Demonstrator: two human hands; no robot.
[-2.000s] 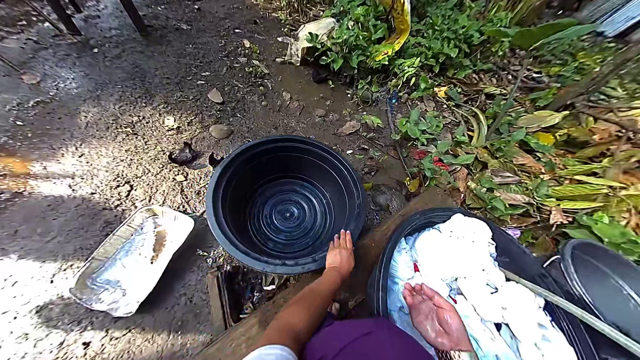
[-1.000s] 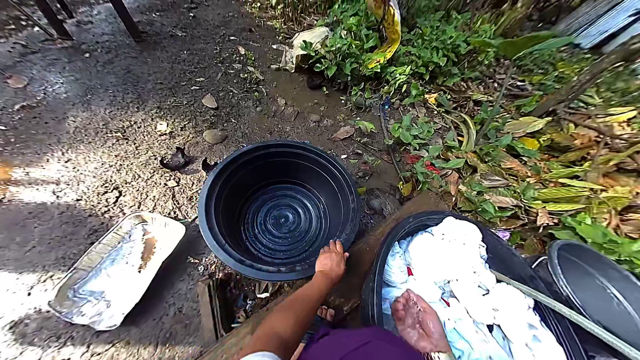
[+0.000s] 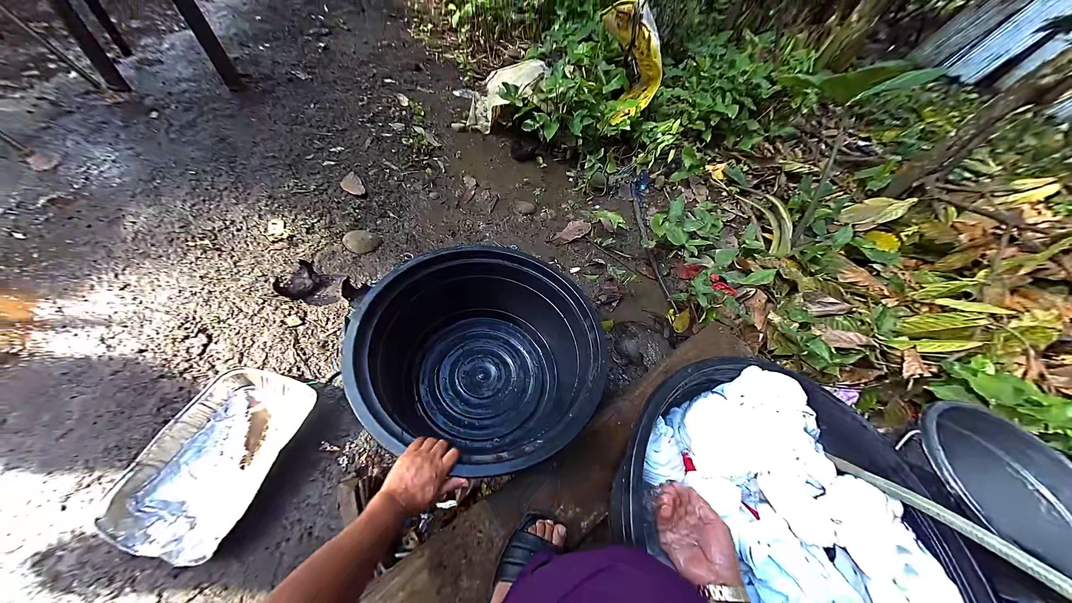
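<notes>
A round black plastic basin with ringed ridges on its bottom sits on the wet ground, with no laundry in it. My left hand rests on its near rim, the fingers over the edge and the thumb to the right. To the right, a second black tub holds a heap of white and pale blue wet cloth with small red bits. My right hand is at the left side of this heap, palm up, wet, with nothing in it; a band is at the wrist.
A foil tray lies on the mud at left. A wooden plank runs between the tubs. A hose-like pole crosses the laundry tub, and a black bucket stands at far right. Plants and leaves grow beyond.
My left hand has shifted leftward along the near rim of the basin. My right hand stays by the cloth.
</notes>
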